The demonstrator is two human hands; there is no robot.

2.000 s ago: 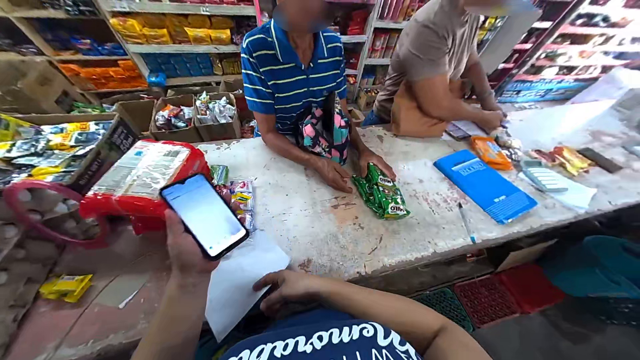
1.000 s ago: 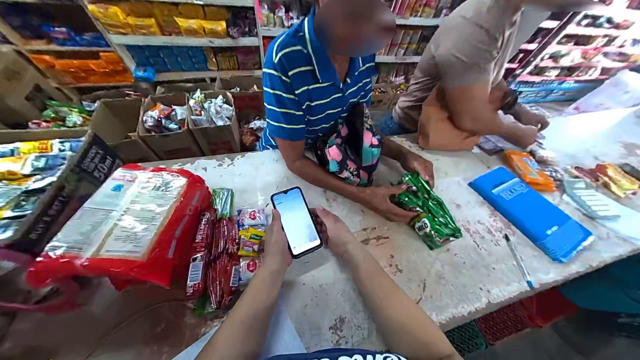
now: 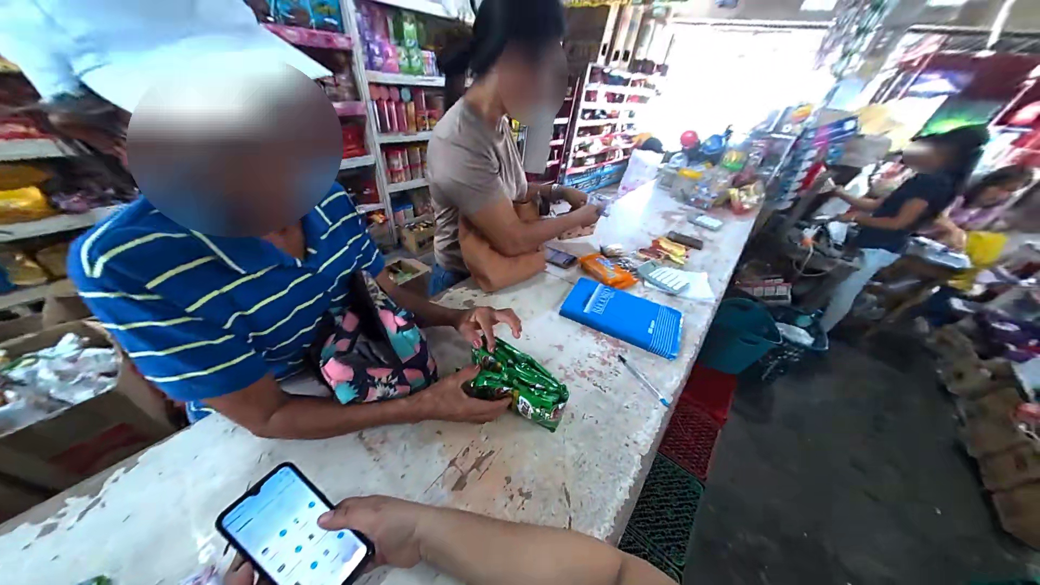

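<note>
A smartphone (image 3: pixel 294 526) with a lit screen is held low over the worn white counter (image 3: pixel 455 463). My right hand (image 3: pixel 378 528) holds its right edge, the thumb over the screen. Of my left hand (image 3: pixel 241 570), only fingertips show at the phone's lower left edge; the rest is out of frame. Across the counter a person in a blue striped shirt (image 3: pixel 236 301) has both hands around green foil packets (image 3: pixel 520 383). To the right of these lie a blue record book (image 3: pixel 621 317) and a pen (image 3: pixel 643 380).
A second person (image 3: pixel 479 179) leans at the counter near an orange packet (image 3: pixel 608 270) and a calculator (image 3: pixel 664 276). Cardboard boxes (image 3: pixel 81 422) stand behind the counter at left. Crates (image 3: pixel 662 504) and a teal tub (image 3: pixel 738 333) sit below its right edge. More people are at far right.
The view has swung right and closer to the person in blue. Two seconds ago my left hand alone held the phone and my right lay by a white paper; now my right hand is on the phone too.
</note>
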